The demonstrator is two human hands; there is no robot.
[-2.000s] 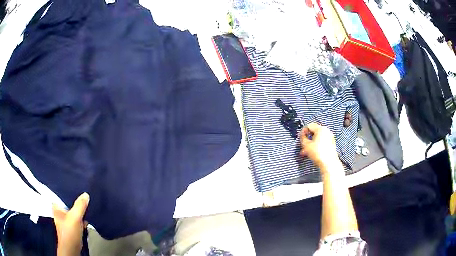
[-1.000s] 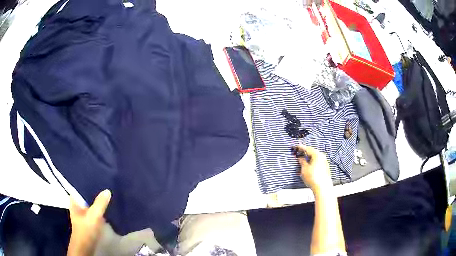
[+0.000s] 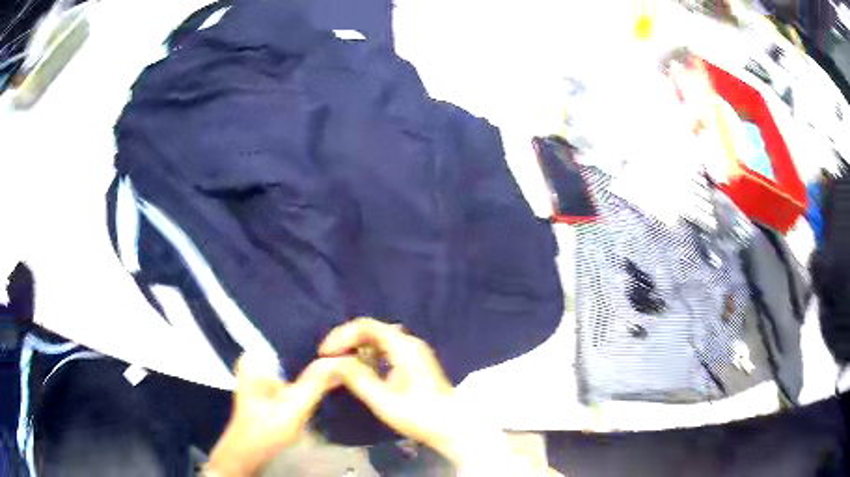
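A large navy garment (image 3: 373, 205) with white side stripes lies spread in front of me. My left hand (image 3: 284, 396) and my right hand (image 3: 396, 382) meet at its near edge, fingertips together. My left hand grips the navy cloth. My right hand pinches something small and dark between the fingers, probably a trim; blur hides its shape. Small black trims (image 3: 643, 291) lie heaped on a striped cloth (image 3: 634, 359) at the right, with a single one just below the heap.
A smartphone (image 3: 567, 182) lies beside the striped cloth, with clear plastic bags (image 3: 643, 140) beyond. A red box (image 3: 769, 200) and grey cloth (image 3: 778, 298) are at the right. A dark garment pile (image 3: 102, 419) with white stripes is lower left. The white tabletop's edge (image 3: 550, 417) curves in front.
My right hand has left the striped cloth and come to my left hand at the garment's near edge. The view has shifted, so the table's things appear further right and lower.
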